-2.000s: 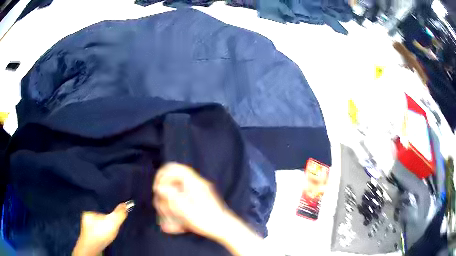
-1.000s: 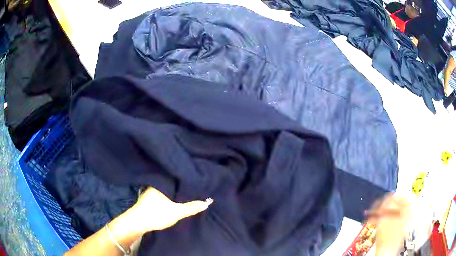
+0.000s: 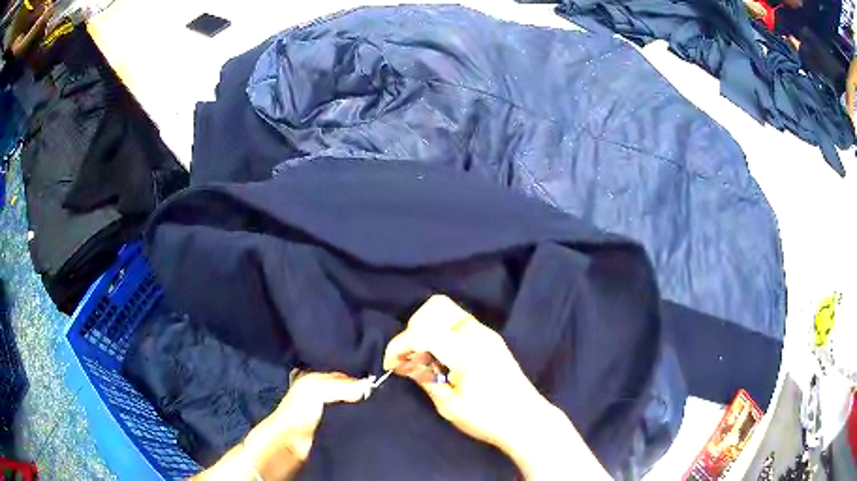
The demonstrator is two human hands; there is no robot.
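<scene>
The dark navy coat (image 3: 404, 211) lies bunched in front of me, its shiny blue lining (image 3: 611, 141) spread in a curve behind. My left hand (image 3: 305, 409) pinches the coat cloth at the lower centre, its thumb pointing right. My right hand (image 3: 456, 362) is closed just right of it, its fingertips on a thin shiny needle (image 3: 382, 379) that reaches to the left thumb. A small bluish-white bit shows under the right fingers; I cannot tell what it is. No thread or fastener can be made out.
A blue crate (image 3: 94, 315) with dark garments stands at left, with a dark pile (image 3: 80, 188) behind it. A red-edged smartphone (image 3: 725, 437) lies at lower right. Dark fabric pieces (image 3: 714, 66) lie at the far right, and a small black square (image 3: 208, 24) at the far left.
My right hand has come from the far right, near the smartphone, back to the left hand at the cloth. The left hand has moved slightly right and down in view.
</scene>
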